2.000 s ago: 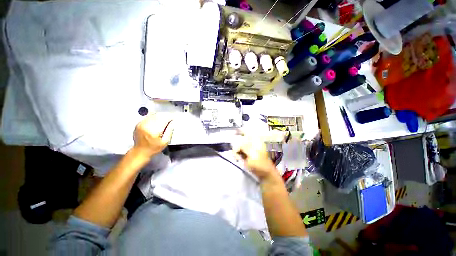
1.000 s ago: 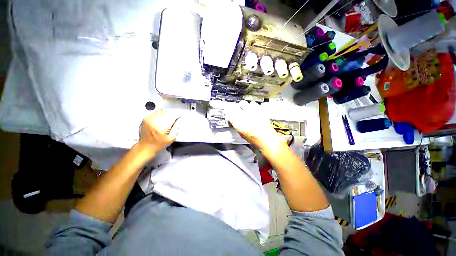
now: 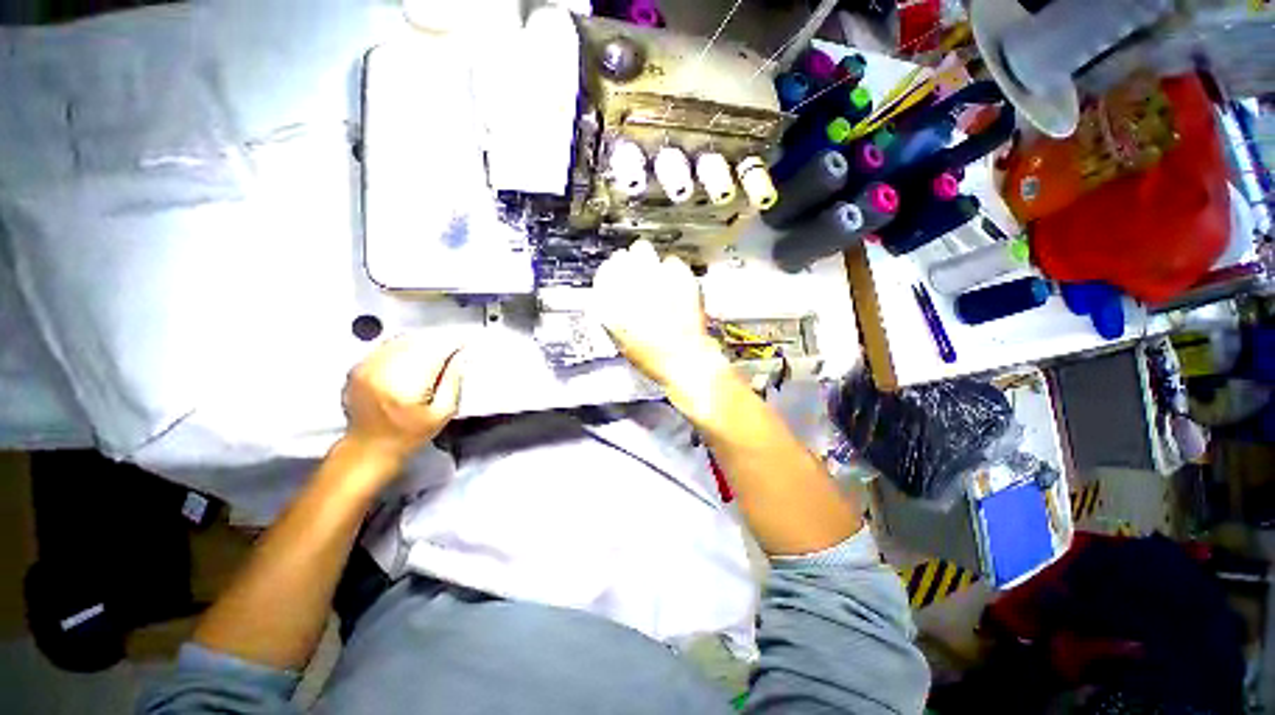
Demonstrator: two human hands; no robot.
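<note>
The beige overlock machine [image 3: 699,84] stands at the back centre, with a row of cream tension knobs [image 3: 674,173] and a pale cloth plate [image 3: 441,175] on its left. The metal front cover [image 3: 571,335] is folded down below the dark needle and looper area [image 3: 566,249]. My right hand [image 3: 654,314] reaches over the cover's right side, fingertips at the looper area; its grip is hidden by glare. My left hand [image 3: 399,391] rests curled at the table's front edge; whether it holds anything cannot be seen. Pale cloth [image 3: 587,524] lies on my lap.
More pale cloth [image 3: 140,210] covers the table's left. Yellow and black snips [image 3: 741,335] lie right of my right hand. Dark thread cones [image 3: 839,210] cluster right of the machine. A side table holds a dark pen [image 3: 934,321] and a red bag [image 3: 1140,210]. A black plastic bag [image 3: 930,433] hangs nearby.
My right hand has moved from near the table's front edge, over the front cover, then up to the looper area. My left hand stays at the table edge. The view has shifted slightly.
</note>
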